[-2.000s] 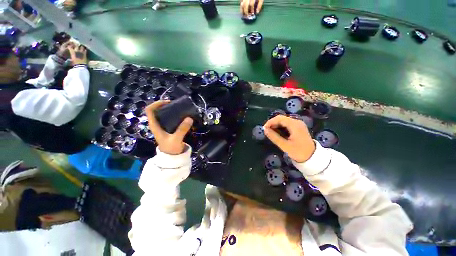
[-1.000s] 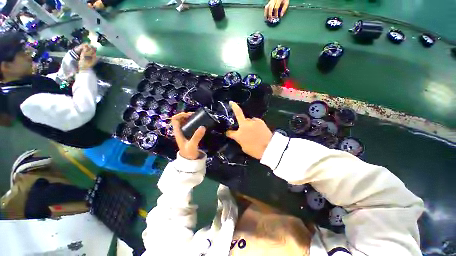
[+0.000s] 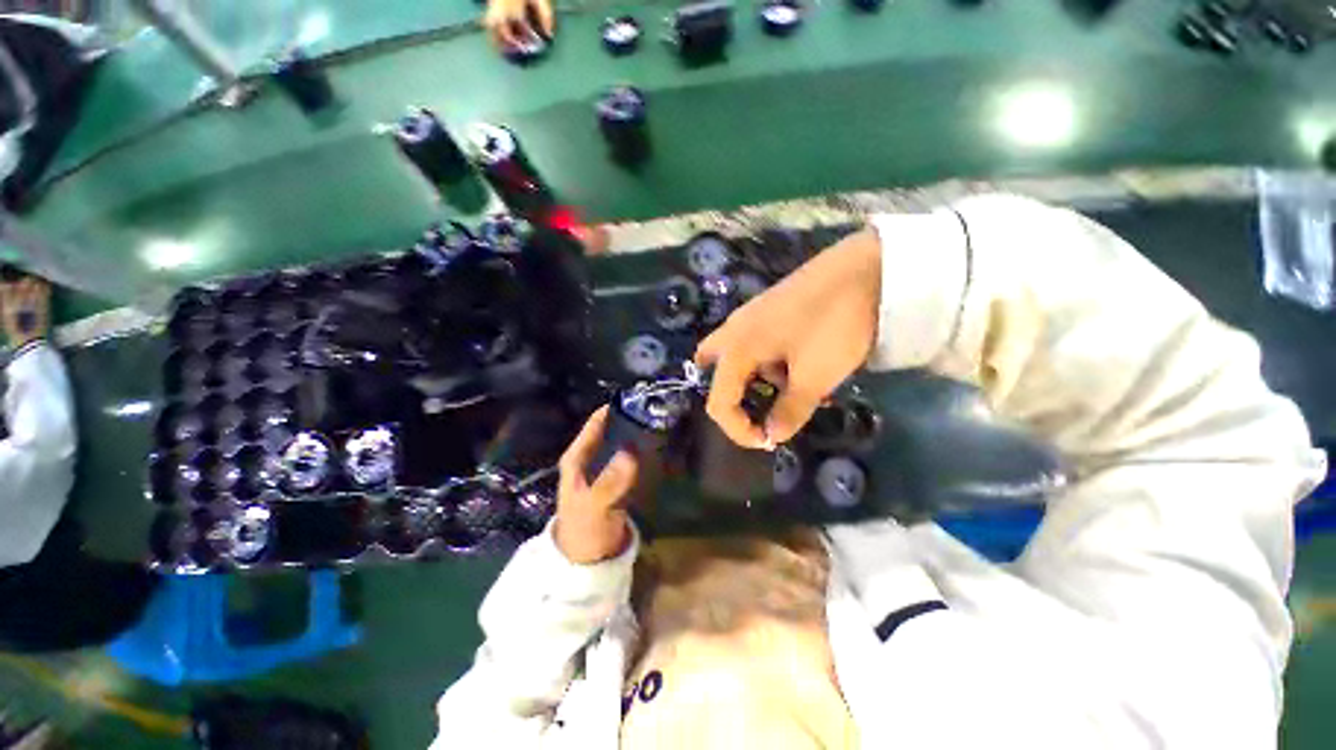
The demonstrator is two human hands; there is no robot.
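My left hand (image 3: 594,498) holds a black cylindrical housing (image 3: 627,443) in front of me, its open end tilted up to the right. A round circuit board (image 3: 652,402) shows at that end. My right hand (image 3: 791,344) is at the board's right side with bent fingers. A small dark thing shows between its fingers, too blurred to name. Thin pale wires (image 3: 692,375) show between the board and the right fingertips. Grey end caps (image 3: 841,481) lie on the bench around and behind my right hand, partly hidden by it.
A black blister tray (image 3: 220,425) lies to the left, with round boards (image 3: 369,456) in some pockets. Black cylinders (image 3: 624,125) stand on the green belt (image 3: 821,125) beyond. Another person's hand (image 3: 520,22) is at the far side. A clear plastic bag (image 3: 1298,242) lies far right.
The view has turned right. The housing is now over the bench by the end caps instead of over the tray. My right hand has bent its fingers, which were extended a second ago.
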